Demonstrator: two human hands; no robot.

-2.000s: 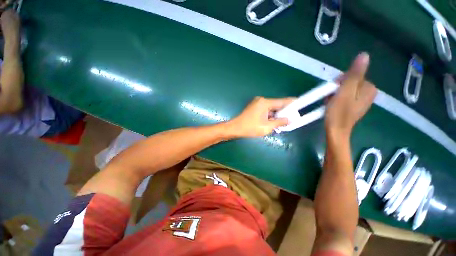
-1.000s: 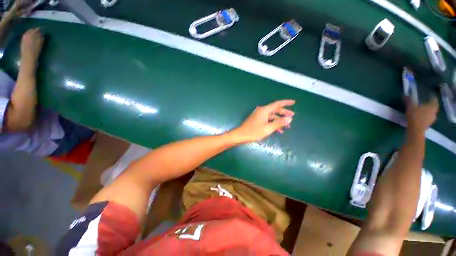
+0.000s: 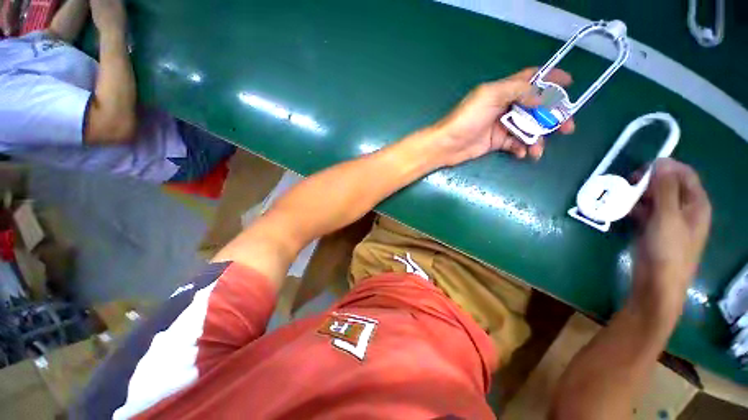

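My left hand (image 3: 510, 116) holds a white loop unit (image 3: 548, 113) by its wide end. A blue band and a clear-looking round part show on that end, and its rounded loop end points up and right. My right hand (image 3: 674, 209) holds a second loop unit (image 3: 601, 197) by its right side. This one has a white disc with a small dark mark and a slotted end piece at lower left. The fingers of my right hand partly cover its rail. The two units are apart.
Green bench (image 3: 344, 82) with a curved front edge. A pale rail (image 3: 656, 70) crosses the upper right, with one loop unit (image 3: 705, 33) beyond it. White stacked units (image 3: 738, 308) are cut off at right. Another person's arm (image 3: 113, 90) rests at upper left. Cardboard (image 3: 558, 369) lies below.
My left hand, empty before, now holds a unit with a blue band. My right hand has come back from beyond the rail and holds a plain white unit. The view has shifted.
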